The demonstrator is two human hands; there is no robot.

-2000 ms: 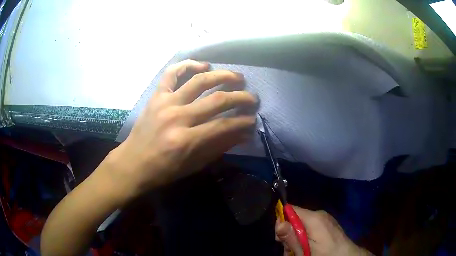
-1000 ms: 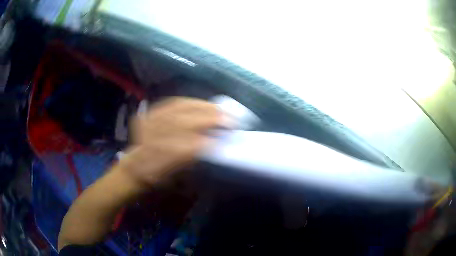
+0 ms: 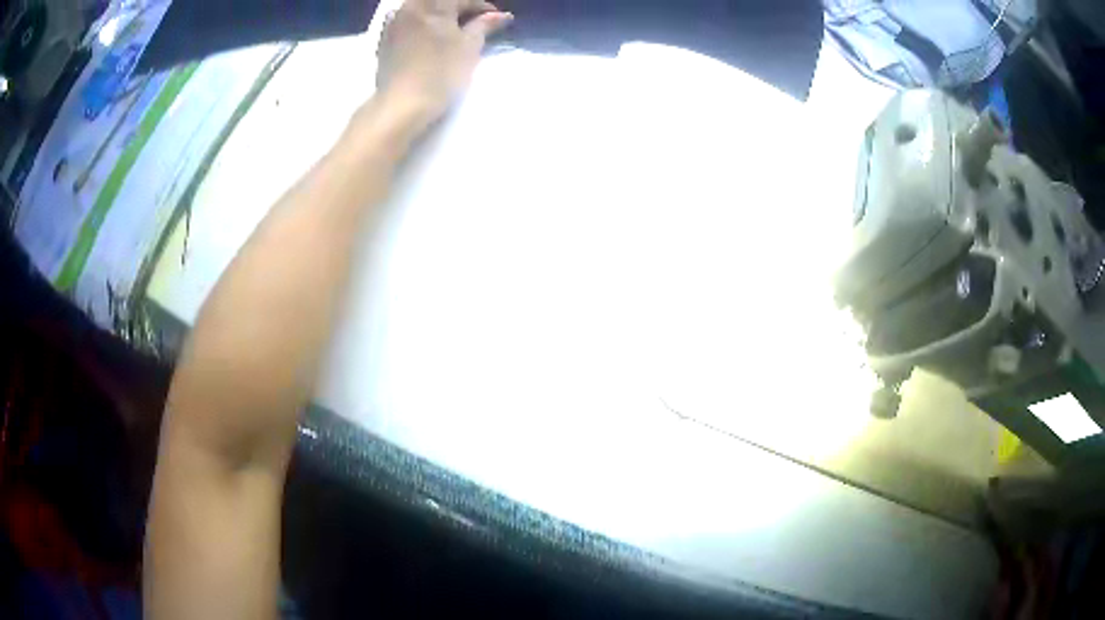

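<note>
A dark garment panel (image 3: 715, 27) lies across the far side of the white machine table (image 3: 521, 291), cut off by the top edge of the picture. My left hand (image 3: 434, 46) reaches out to it, bare, with thumb and fingertips pinched together at the panel's near edge. Part of the hand is cut off at the top. My right hand is out of the picture. The pale panel and the scissors from the earlier frames cannot be made out.
A pale sewing machine head (image 3: 927, 218) stands at the right, with a bright lamp glare at its needle area. The ruler-marked table edge (image 3: 485, 503) runs along the front. Clear plastic wrapping (image 3: 927, 36) lies at the back right.
The view has swung up over the table and machine. My left hand has moved from the pale panel to the far dark panel. My right hand and the scissors have left the view.
</note>
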